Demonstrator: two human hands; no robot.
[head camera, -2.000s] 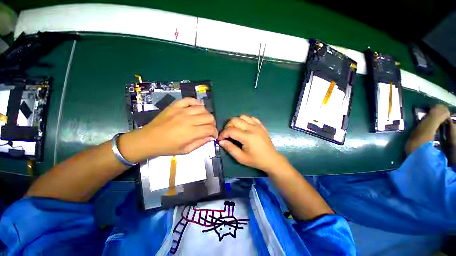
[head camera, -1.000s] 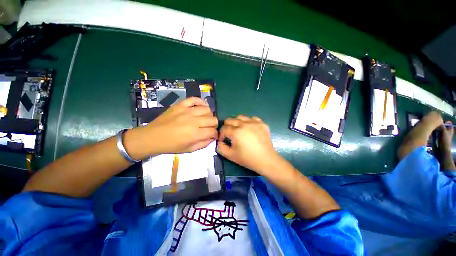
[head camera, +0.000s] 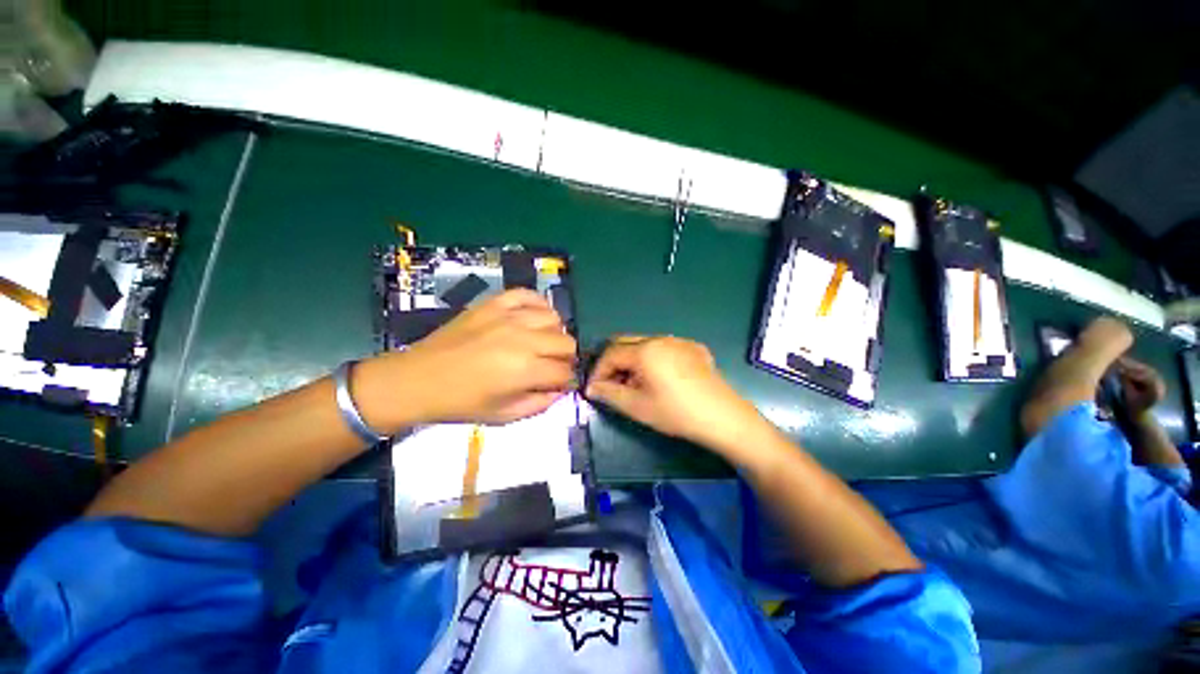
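An open tablet (head camera: 507, 481) lies in front of me, its short end with the mainboard (head camera: 434, 270) away from me. An orange flex cable (head camera: 471, 471) runs over its pale middle. My left hand (head camera: 494, 358) lies across the tablet, fingertips at its right long edge. My right hand (head camera: 665, 385) is just outside that edge, thumb and fingertips pinched together close to the left fingertips. The fingertips hide whatever small thing is between them, so I cannot tell if either hand holds a part.
Tweezers (head camera: 679, 221) lie near the white strip (head camera: 612, 161). Two open tablets (head camera: 823, 292) (head camera: 971, 292) lie to the right, another (head camera: 92, 316) at the left. Black strips (head camera: 112, 145) lie at the far left. A neighbour's hands (head camera: 1099, 362) are at the far right.
The view has shifted, so the bench things sit lower in the picture. Both hands stay at the tablet's right edge. A small dark thing seen at my right fingers a second ago no longer shows clearly.
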